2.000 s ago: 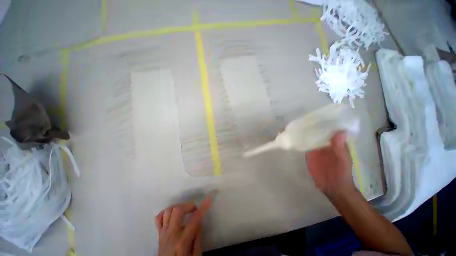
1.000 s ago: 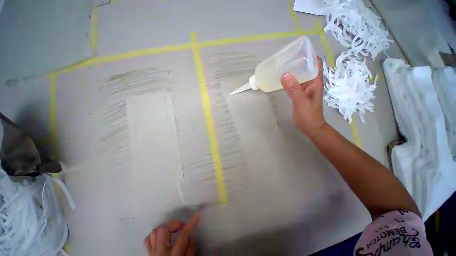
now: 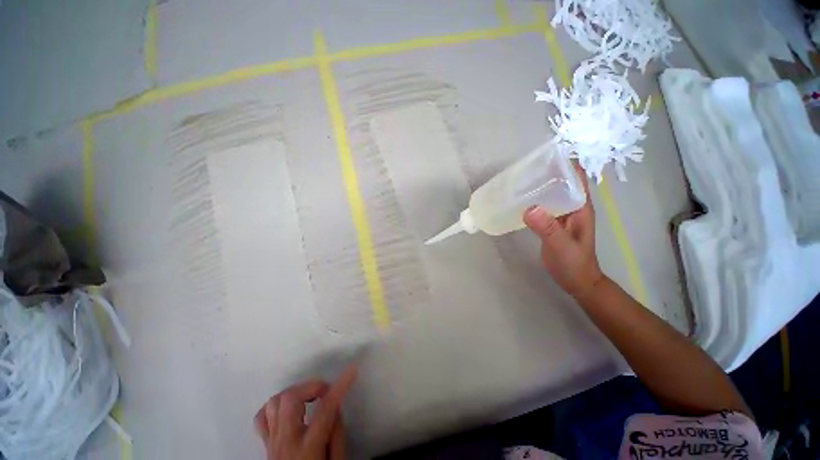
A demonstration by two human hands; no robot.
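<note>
My right hand (image 3: 566,243) grips a clear squeeze bottle (image 3: 526,198) of pale yellowish liquid at the right of the work area. The bottle is tilted, with its long thin nozzle pointing left and down over the right strap-shaped outline. Whether the tip touches the surface I cannot tell. My left hand (image 3: 307,420) rests low on the table cover (image 3: 503,359), index finger stretched out and other fingers bent; I see nothing in it. The cover bears dark strokes around two pale strap shapes and yellow tape lines (image 3: 349,180).
White short strips lie in two tangled piles (image 3: 598,121) at upper right. A stack of white cut panels (image 3: 742,216) stands at right. At left lie a bundle of long white strips (image 3: 54,377) and a brown-grey fabric scrap (image 3: 40,256). A grey sheet (image 3: 67,63) covers the upper left.
Over the last second, my right hand and the bottle have moved down towards me. The bottle stays in my grip. My left hand has barely moved. The view has shifted a little.
</note>
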